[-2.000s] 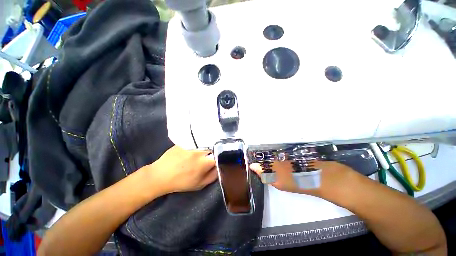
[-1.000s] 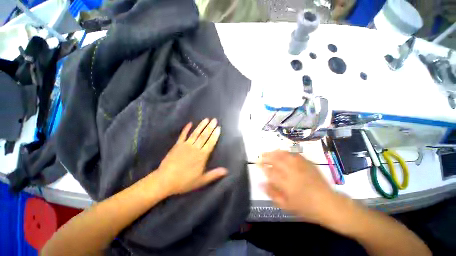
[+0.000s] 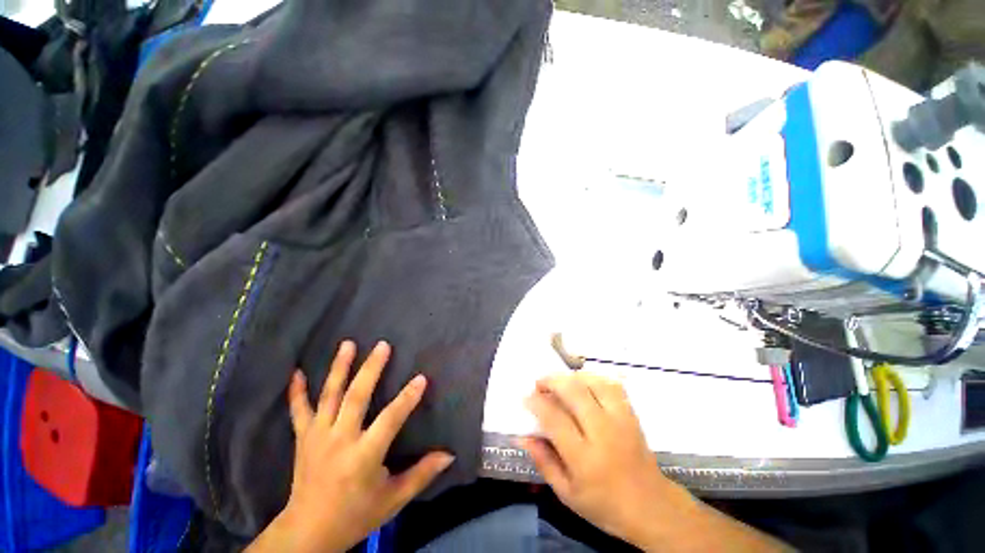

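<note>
A dark grey garment piece (image 3: pixel 432 292) with yellow topstitching lies bunched over the white machine table, its lower part at the front edge. My left hand (image 3: pixel 351 448) lies flat on it, fingers spread, holding nothing. My right hand (image 3: pixel 594 443) is over the table's front edge, right of the cloth and apart from it, with fingers partly curled; whether anything is inside is hidden. A small tan curved thing (image 3: pixel 565 351) shows just beyond its fingers. The white and blue sewing machine head (image 3: pixel 772 184) stands to the right, away from the cloth.
Green and yellow handled scissors (image 3: pixel 867 421), pink and blue pens (image 3: pixel 784 394) and a flat black rectangle (image 3: pixel 821 367) lie at right. A ruler strip (image 3: pixel 734 473) runs along the front edge. A red stool (image 3: pixel 76 437) and blue crates (image 3: pixel 22 486) are at lower left.
The view has swung left and the machine head now shows further right. The cloth has come away from under the head and lies more spread. My left hand has moved lower on it.
</note>
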